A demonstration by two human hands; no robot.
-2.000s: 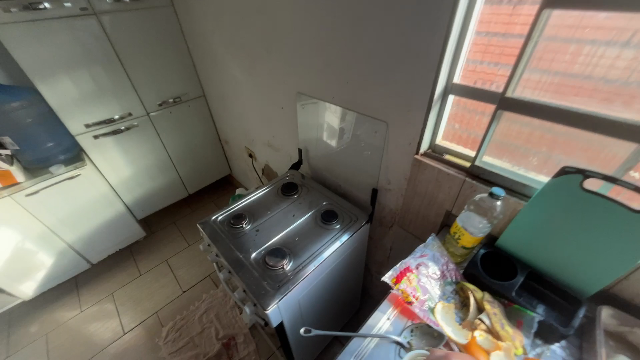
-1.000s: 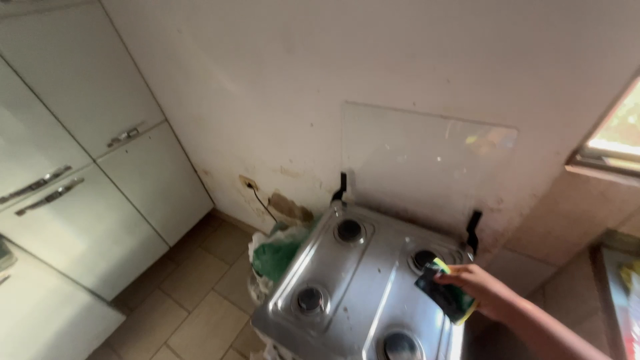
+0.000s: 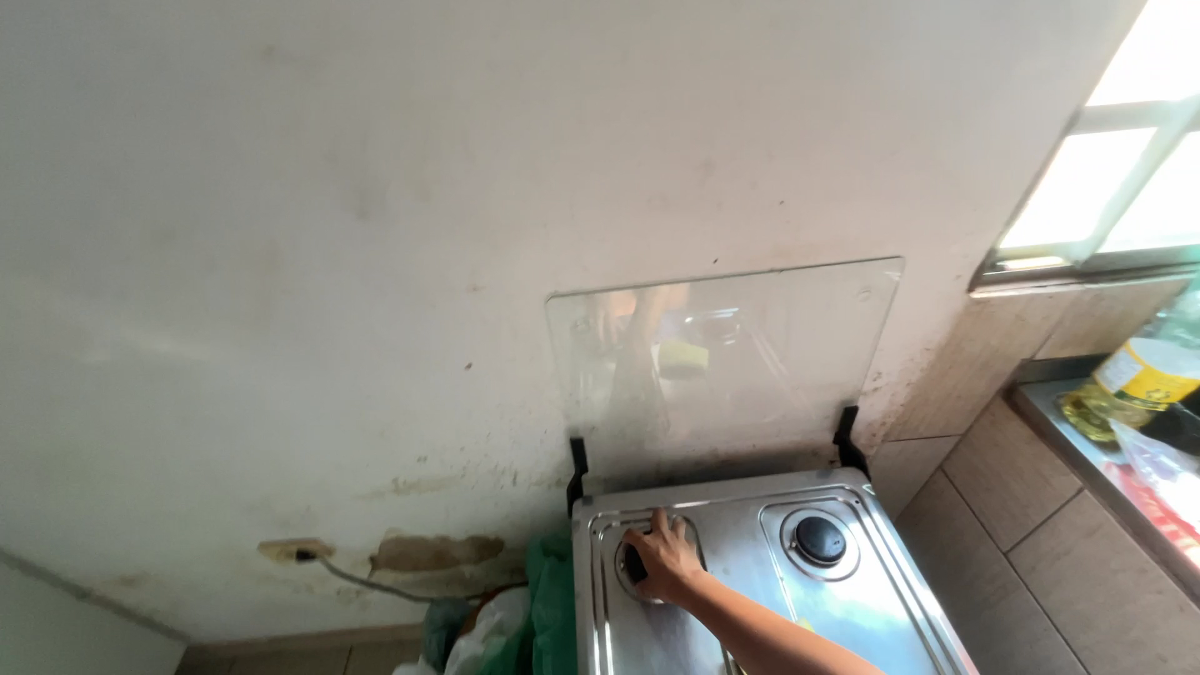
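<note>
My right hand (image 3: 664, 555) reaches in from the lower right over the stainless-steel gas stove top (image 3: 741, 581). Its thumb and fingers are curled around the black burner cap (image 3: 635, 565) of the back left burner, partly covering it. The back right burner (image 3: 819, 541) is uncovered, with its cap in place. A bit of yellow, perhaps a sponge (image 3: 804, 624), shows beside my forearm, mostly hidden; a yellow block is reflected in the raised glass stove lid (image 3: 722, 356). My left hand is out of view.
Black hinge brackets (image 3: 576, 469) hold the glass lid against the stained wall. Green and white plastic bags (image 3: 551, 600) stand left of the stove, near a corded wall outlet (image 3: 296, 551). An oil bottle (image 3: 1130, 384) stands on the right-hand counter (image 3: 1078, 441), below the window.
My right hand has moved from the back right burner to the back left one. The dark, yellow-edged pad it held one second ago is no longer seen in it. The view has tilted up toward the wall.
</note>
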